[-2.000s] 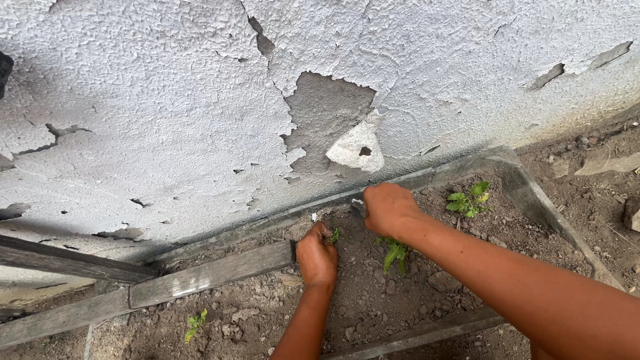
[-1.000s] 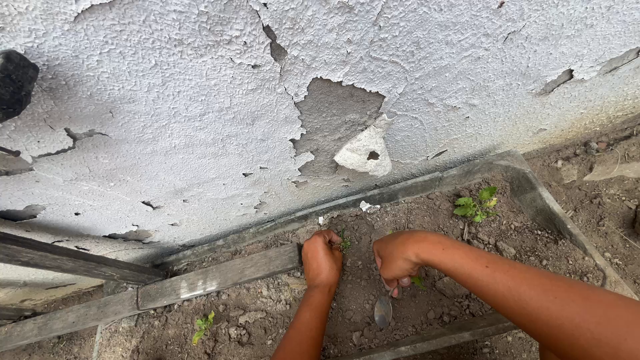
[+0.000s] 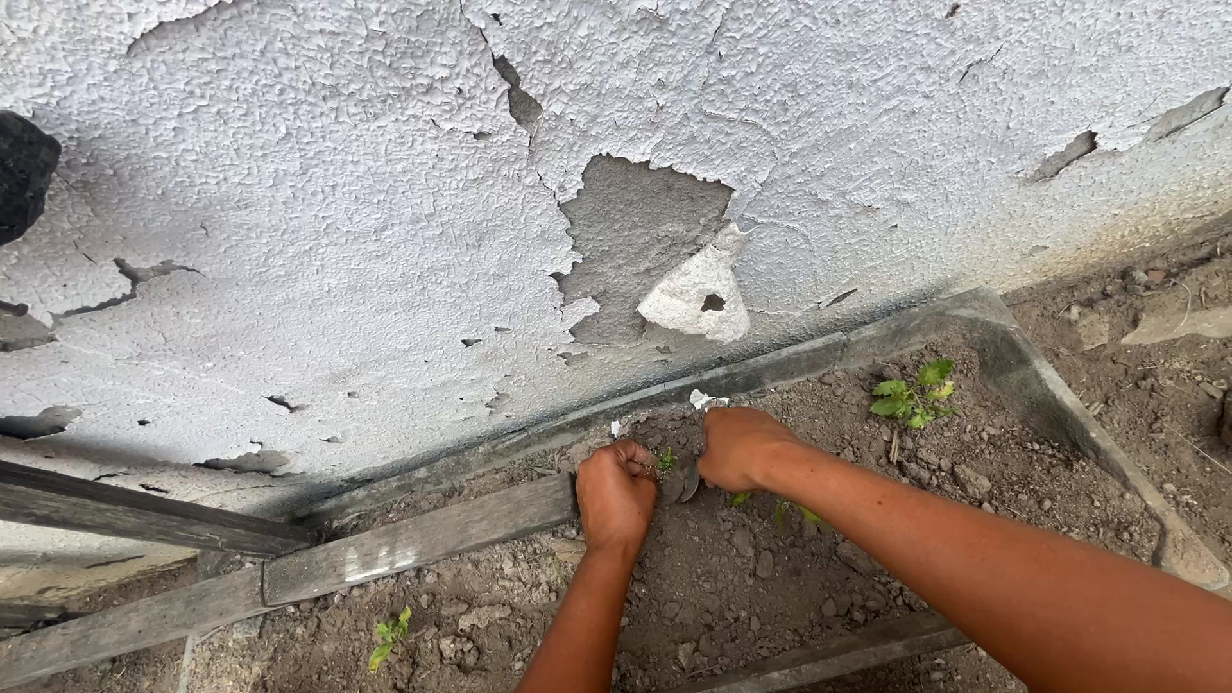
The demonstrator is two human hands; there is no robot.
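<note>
My left hand (image 3: 618,489) holds a small green seedling (image 3: 666,459) between its fingertips, just above the soil near the wall. Close to its right, my right hand (image 3: 741,450) grips a metal spoon, whose bowl (image 3: 685,481) rests at the soil beside the seedling. The spoon's handle is hidden in the fist. Partly behind my right forearm, a low leafy plant (image 3: 784,510) grows in the dry brown soil (image 3: 712,597). Another leafy plant (image 3: 912,393) stands in the bed to the upper right, and a small one (image 3: 389,638) at the lower left.
A wall (image 3: 366,241) with peeling white paint runs behind the bed. A concrete edging (image 3: 1068,414) borders the bed at the right. Wooden boards (image 3: 414,539) lie at the left, and another board (image 3: 837,654) crosses the bottom. White paint flakes (image 3: 705,398) lie by the wall.
Between one second ago and now, my right hand has moved with the spoon back up toward the wall, and the spoon's bowl is now beside the seedling. My left hand stays by the seedling.
</note>
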